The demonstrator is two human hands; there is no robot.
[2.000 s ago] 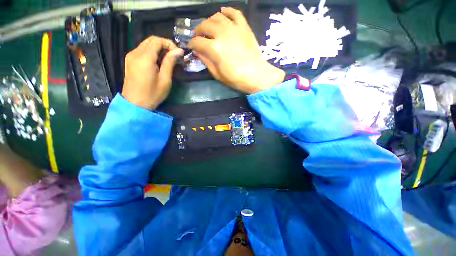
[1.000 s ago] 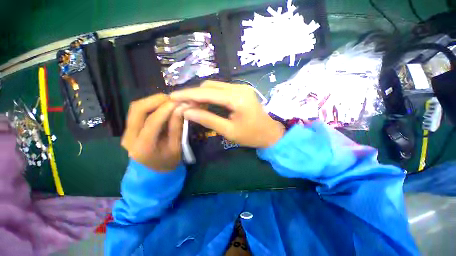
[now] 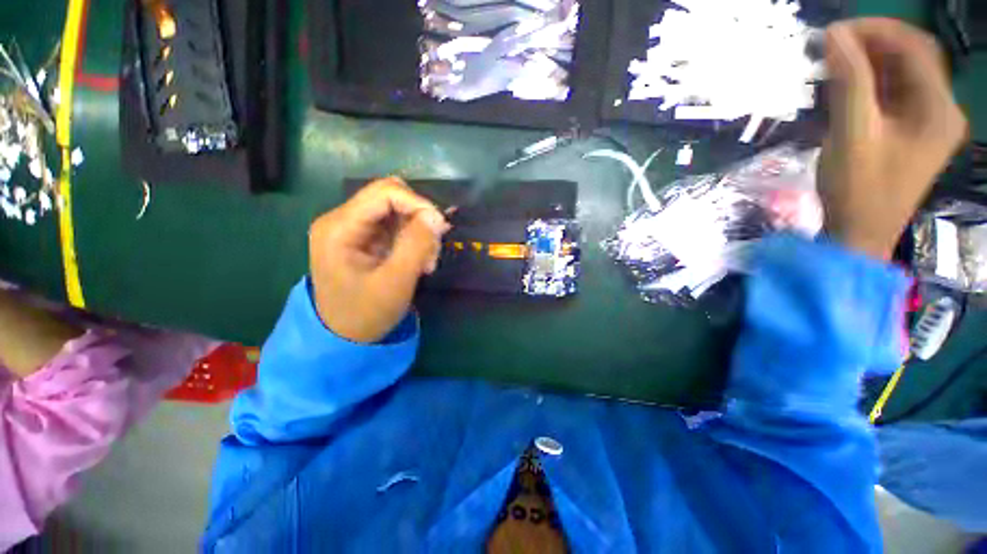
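Observation:
The black phone housing [image 3: 476, 276] lies on a black foam pad [image 3: 547, 196] in front of me, with an orange flex strip [image 3: 505, 251] and the blue and silver main board [image 3: 550, 260] at its right end. My left hand [image 3: 373, 260] is over the housing's left end and hides it. Its thumb and finger pinch a small, thin dark part whose tip just shows. My right hand [image 3: 893, 135] is raised at the right edge of the heap of white strips [image 3: 731, 65]. It is blurred, its fingers are curled, and whether it holds anything cannot be told.
Shiny strips [image 3: 498, 49] lie in the left tray. A crinkled clear bag [image 3: 693, 238] and loose pale strips [image 3: 628, 168] are right of the housing. Another open phone [image 3: 189, 81] is at the left. White bits [image 3: 27, 141] lie beyond yellow tape [image 3: 69, 162]. A pink sleeve [image 3: 87, 411] shows at left.
My hands were together over the trays, then over the housing with a white strip hanging from them. Now they are apart, the right far to the right, and the view has shifted.

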